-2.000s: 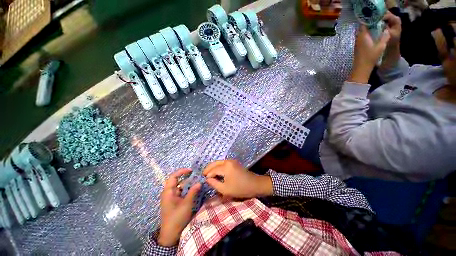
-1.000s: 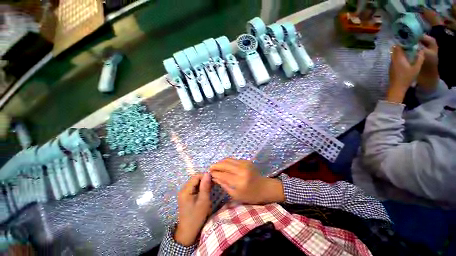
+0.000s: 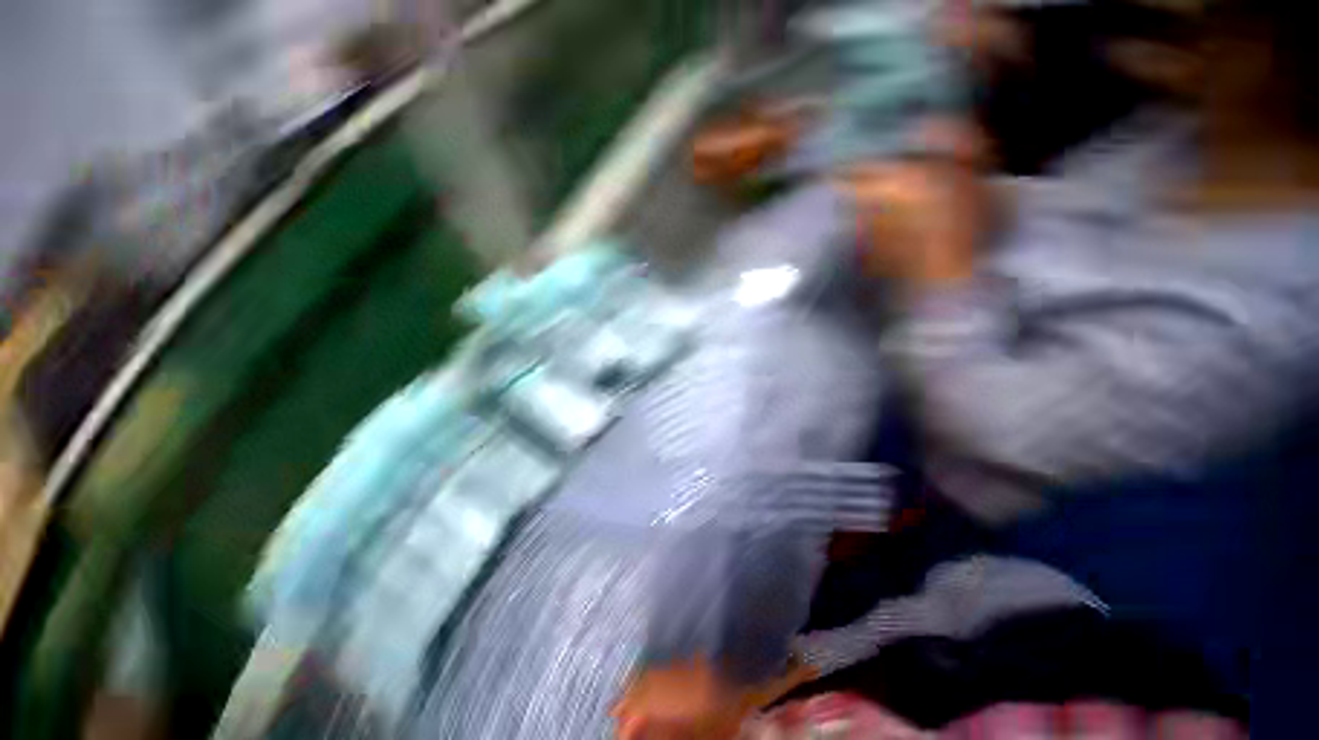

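The picture is strongly blurred. My right hand is a smeared shape at the bottom edge, partly cut off, below the checked sleeve; whether it holds anything cannot be told. My left hand cannot be made out. A pale adhesive sheet is smeared across the bench near its right edge, above my right hand. Handheld fans with teal heads and pale handles stand in a blurred row along the far bench edge, with more fans further up the row.
The shiny bench cover lies between the fans and my right hand. The green conveyor belt runs beyond its pale rail. A neighbouring person in a grey sleeve sits at right, hands at a teal object. An orange-red object is at the top.
The whole view has swung and tilted, and blurred. My hands, together at the bottom centre before, are now low in the picture, with only the right one showing at the edge.
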